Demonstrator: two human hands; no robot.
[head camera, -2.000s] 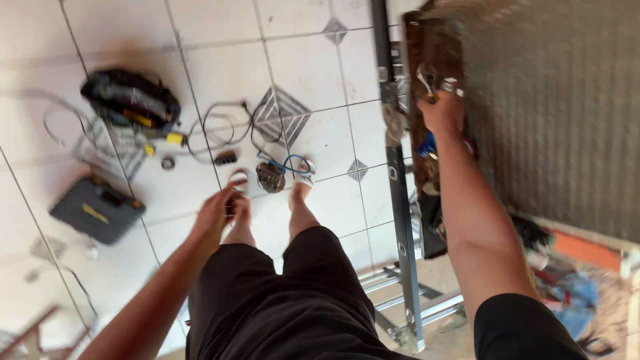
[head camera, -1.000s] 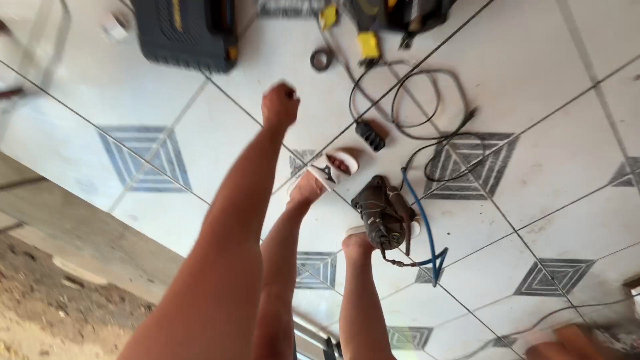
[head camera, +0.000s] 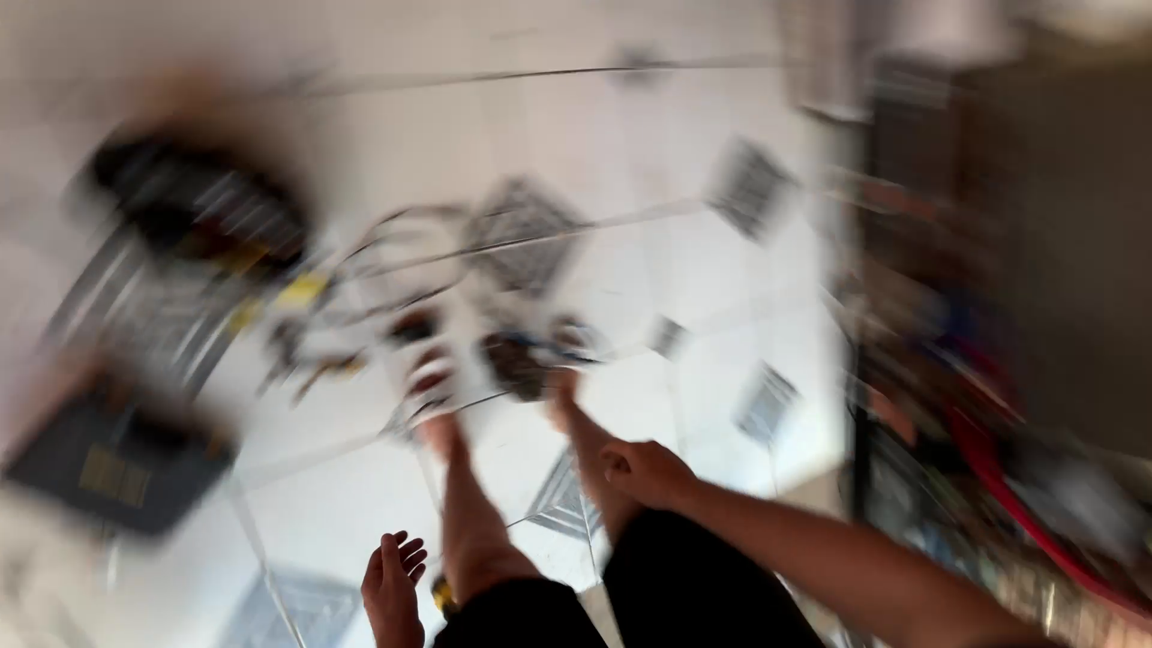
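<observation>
My left hand (head camera: 394, 580) is at the lower middle, palm partly turned up, with its fingers apart and nothing in it. Close to its right, partly hidden by my leg, is a small yellow and black object (head camera: 443, 596). My right hand (head camera: 646, 472) is loosely curled above my right knee; whether it holds something small cannot be told. Beyond both hands, a dark corded object (head camera: 515, 364), blurred, lies on the tiled floor between my feet. A small dark thing (head camera: 414, 324) lies beyond my left foot.
A black tool bag (head camera: 202, 202) and a dark hard case (head camera: 121, 454) lie at the left. Looped cable (head camera: 396, 216) and yellow pieces (head camera: 302, 289) are on the floor. Cluttered shelving or a rack with a red strap (head camera: 999, 486) stands along the right, strongly blurred.
The view has swung strongly. Two seconds ago my right hand was up at the brown panel by the ladder; now it is low over my leg. My left hand, closed one second ago, has opened.
</observation>
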